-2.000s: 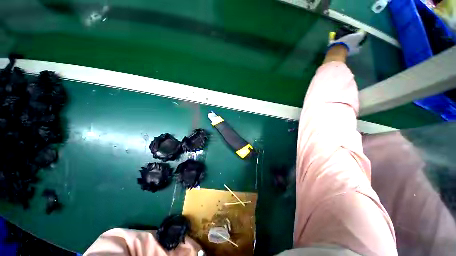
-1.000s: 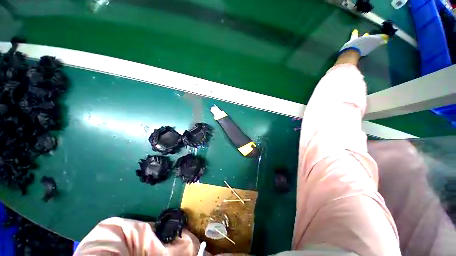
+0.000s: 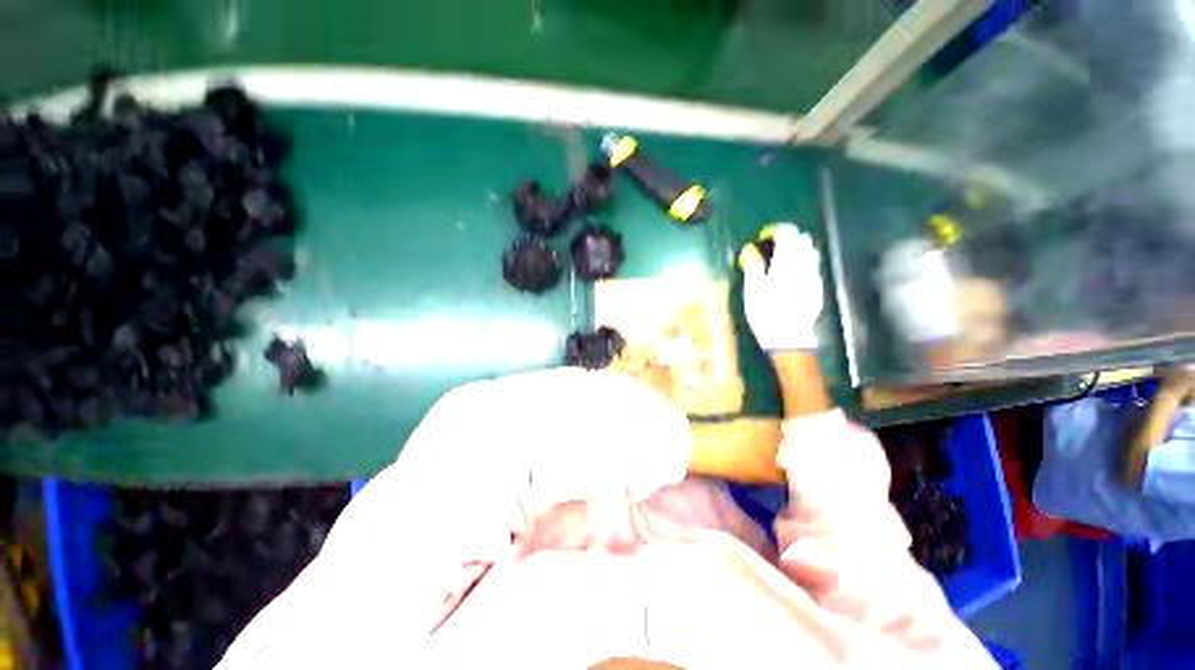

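Observation:
My right hand (image 3: 782, 291), in a white knit glove with yellow fingertips, is over the bench right of the cardboard mat (image 3: 714, 373). Its fingertips are around a small dark thing that looks like a black moulded part (image 3: 765, 250); blur hides the grip. My left forearm reaches right across the mat's near edge, and the hand is hidden behind my right forearm. Several black parts (image 3: 532, 263) lie left of the mat, one (image 3: 596, 347) beside my left sleeve. The black and yellow knife (image 3: 655, 179) lies beyond the mat. Glare washes out the items on the mat.
A large heap of black parts (image 3: 125, 262) covers the left of the bench, with one loose part (image 3: 292, 365) beside it. A pale rail (image 3: 433, 92) runs behind. A clear divider (image 3: 849, 282) stands at right. Blue totes (image 3: 986, 524) sit below the bench edge.
My right hand has come back from the far side of the rail to beside the mat. My left forearm now reaches across. The view has shifted to show the totes below.

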